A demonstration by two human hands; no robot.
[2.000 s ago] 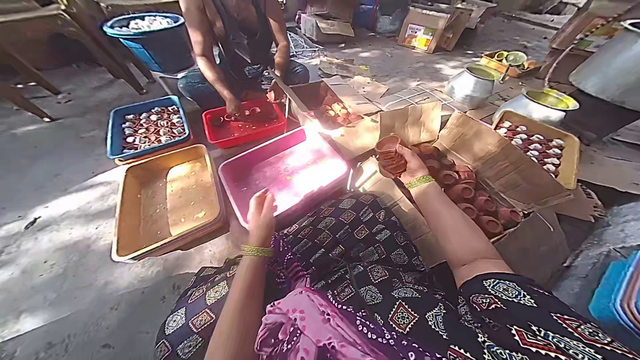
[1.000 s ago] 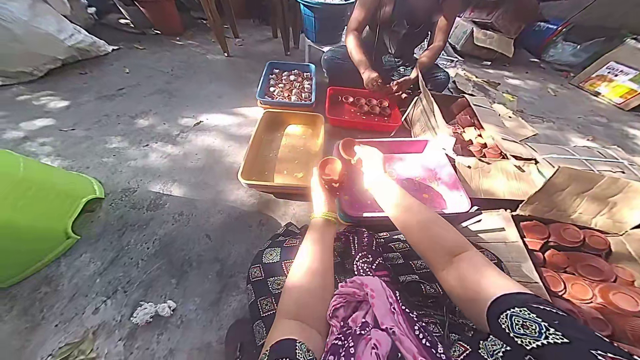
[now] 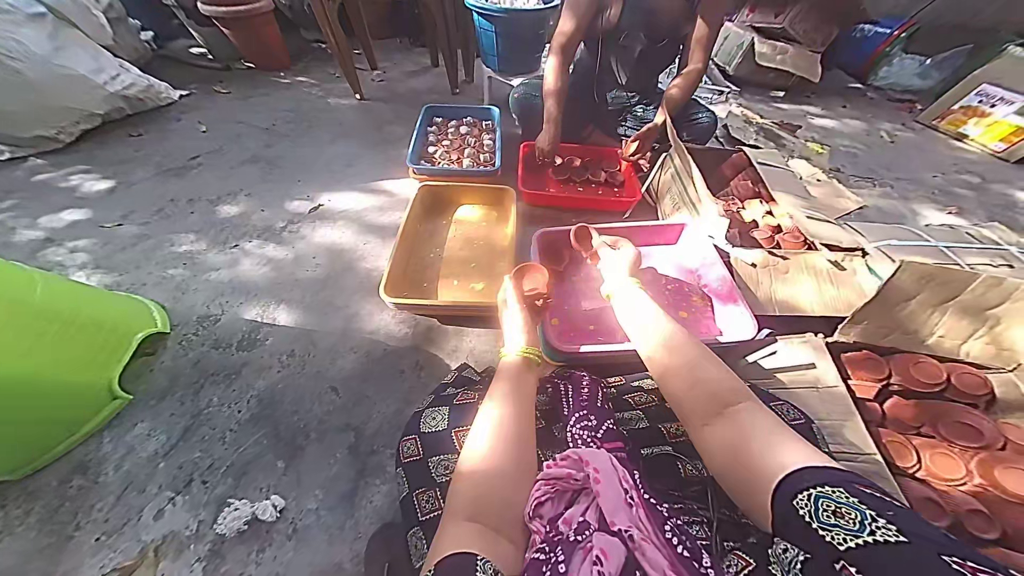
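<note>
My left hand [image 3: 518, 316] grips a small terracotta cup [image 3: 530, 280] at the near left corner of the pink plastic tray [image 3: 584, 332]. Over that tray's far left part, my right hand [image 3: 618, 258] holds another small terracotta cup [image 3: 585, 238], tilted. A reddish shape below this cup is blurred. To the left lies a yellow-brown tray [image 3: 468, 248] with bare bottom in view. At the right, an opened cardboard box [image 3: 920, 308] holds several terracotta cups [image 3: 948, 460]. Both wrists wear yellow-green bangles.
Opposite, a person's hands work at a red tray [image 3: 544, 192] with several small clay cups. A blue tray [image 3: 416, 152] holds cups with white contents. Another cardboard box [image 3: 792, 276] with clay pieces stands beyond the pink tray. A green plastic object [image 3: 64, 368] is at the left.
Two seconds ago my right hand was at the box with clay pieces in it; now it is over the pink tray. My left hand, earlier without a visible cup, now holds one. The view has swung left.
</note>
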